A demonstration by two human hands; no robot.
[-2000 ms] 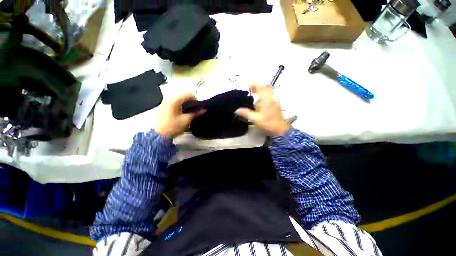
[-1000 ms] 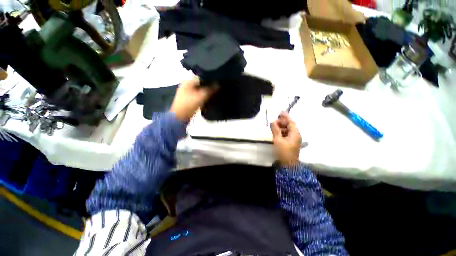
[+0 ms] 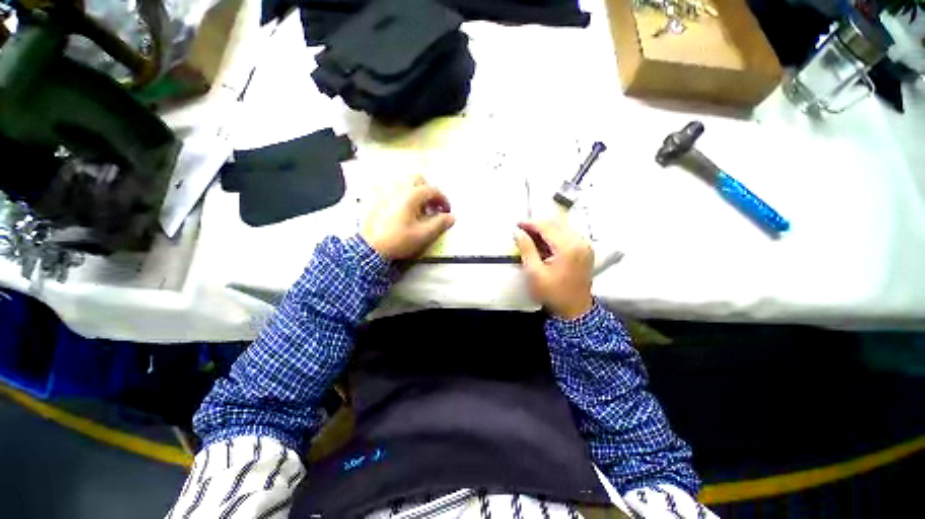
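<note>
The work board with white paper (image 3: 477, 193) lies in front of me, its dark front edge showing between my hands. My left hand (image 3: 409, 220) rests at its left side with fingers curled. My right hand (image 3: 556, 266) is at its right front corner, thumb and fingertips close together. Whether either hand holds a small piece is too small to tell. A single black panel (image 3: 289, 180) lies left of the board. The stack of black panels (image 3: 401, 61) is behind it. A dark rod-shaped punch with a square metal head (image 3: 582, 174) lies beside the board, above my right hand.
A blue-handled hammer (image 3: 722, 180) lies on the right. Behind it are an open cardboard box of gold fittings (image 3: 695, 61) and a glass jar (image 3: 837, 71). A dark green machine (image 3: 76, 132) stands on the left, with shiny metal pieces beside it. The table's front edge (image 3: 730, 304) is near.
The black panel handled earlier has left the board. My left hand has moved from near the stack down to the board's left side. My right hand has let go of the punch.
</note>
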